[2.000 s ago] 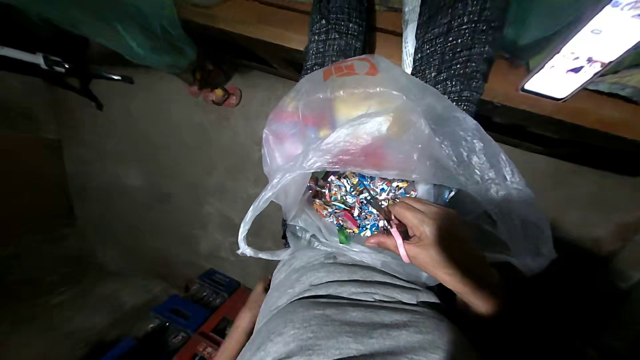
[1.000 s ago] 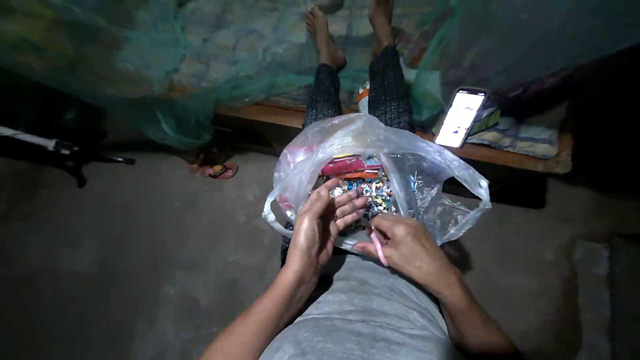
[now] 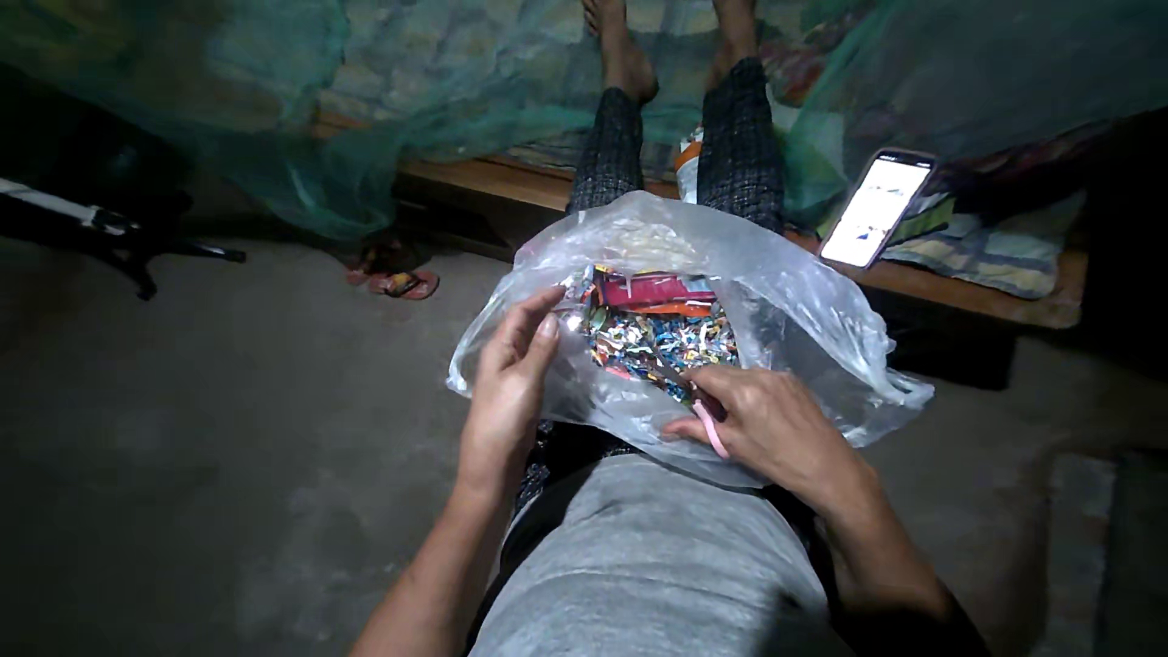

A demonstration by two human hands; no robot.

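Note:
A translucent plastic bag (image 3: 803,292) lies open across my lap. Inside it are many small cut pieces of shiny, colourful wrapper (image 3: 639,338), with larger pink and orange wrappers (image 3: 657,290) along their far side. My right hand (image 3: 762,415) grips pink-handled scissors (image 3: 710,427) at the near right of the bag's mouth, blades pointing toward the cut pieces. My left hand (image 3: 516,365) is at the bag's left rim, fingers a little apart and palm turned inward. No object shows in it; whether its fingers touch the plastic is unclear.
My outstretched legs rest on a wooden bed edge (image 3: 493,182) draped with green netting (image 3: 365,173). A lit phone (image 3: 876,208) stands tilted at the right beside folded cloth (image 3: 995,246). Sandals (image 3: 406,283) lie on the floor, and a dark stand with a pale bar (image 3: 91,217) is at the left.
My left hand, low at the left edge two seconds ago, came over the bag and has since moved left to its rim. The scissors stay in my right hand. The view has shifted strongly.

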